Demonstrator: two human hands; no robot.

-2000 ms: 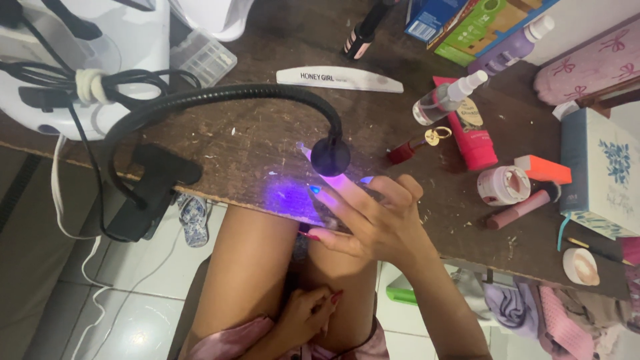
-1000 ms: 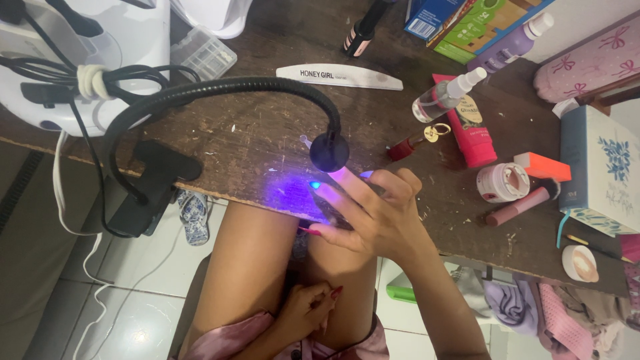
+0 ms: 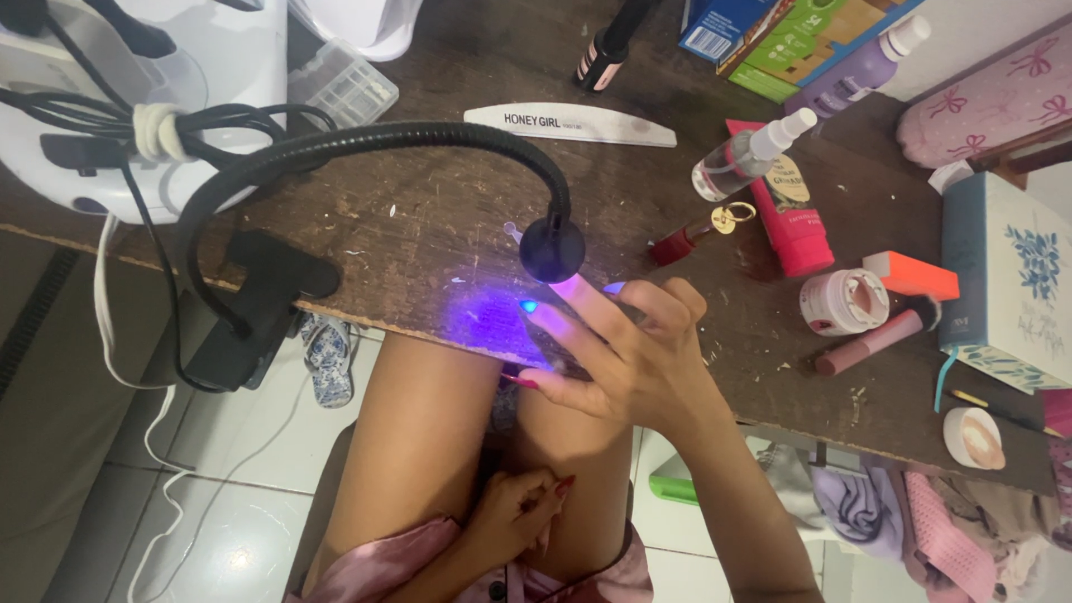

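My right hand (image 3: pixel 641 356) is spread at the front edge of the wooden table, holding nothing. One fingertip is hidden under the round black head (image 3: pixel 552 249) of a gooseneck UV nail lamp, whose purple light falls on the fingers and the tabletop. The lamp's black clamp (image 3: pixel 260 310) grips the table edge. My left hand (image 3: pixel 521 512) rests in my lap with its fingers curled and red nails showing; whether it holds anything small cannot be told. Behind the lamp lies a white nail file (image 3: pixel 571 123). A red nail polish bottle (image 3: pixel 674 244) lies right of the lamp head.
On the right are a clear spray bottle (image 3: pixel 749 155), a pink tube (image 3: pixel 791 209), an open jar (image 3: pixel 843 301), an orange block (image 3: pixel 910 275), a brush (image 3: pixel 875 341) and a book (image 3: pixel 1005 276). A white machine with cables (image 3: pixel 159 130) and a plastic organizer (image 3: pixel 347 88) stand left.
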